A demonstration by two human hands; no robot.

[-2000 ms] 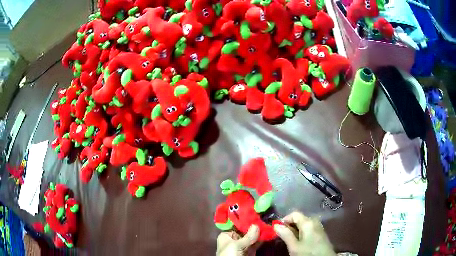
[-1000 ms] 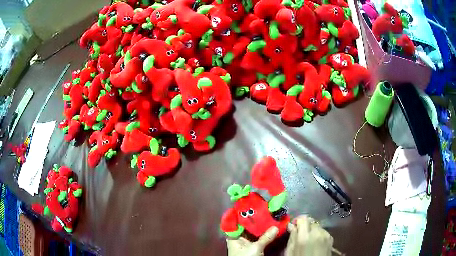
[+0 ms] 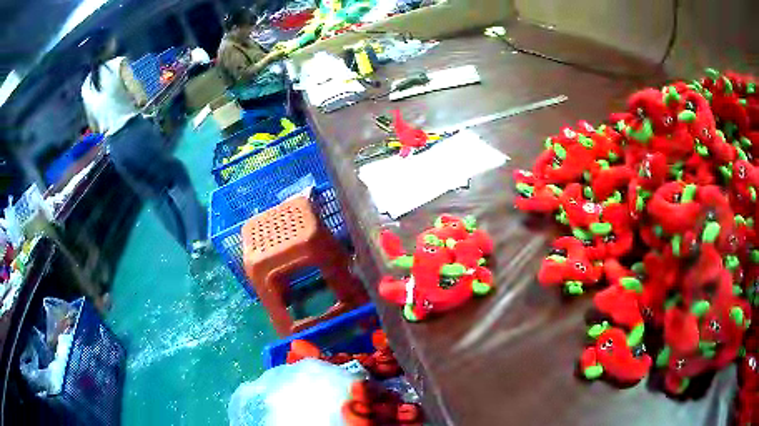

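Neither of my hands shows in the current view. A large heap of red chili plush toys [image 3: 666, 191] with green tips and white eyes lies at the right on the brown covered table [image 3: 491, 308]. A smaller cluster of chili toys [image 3: 445, 270] lies apart, near the table's left edge. White paper sheets [image 3: 433, 173] lie behind that cluster, with a small red item [image 3: 408, 133] just above them. A long thin strip [image 3: 516, 111], perhaps a ruler, lies farther back.
An orange plastic stool [image 3: 283, 237] stands against the table's left side, beside blue crates [image 3: 250, 204]. A clear bag [image 3: 291, 395] and red items in a blue container are below. One person [image 3: 137, 133] stands in the green-floored aisle; another [image 3: 241, 54] is farther back.
The view has swung left to the table's side and the aisle. The toy being worked on, both hands, the snips and the green thread cone have left the picture.
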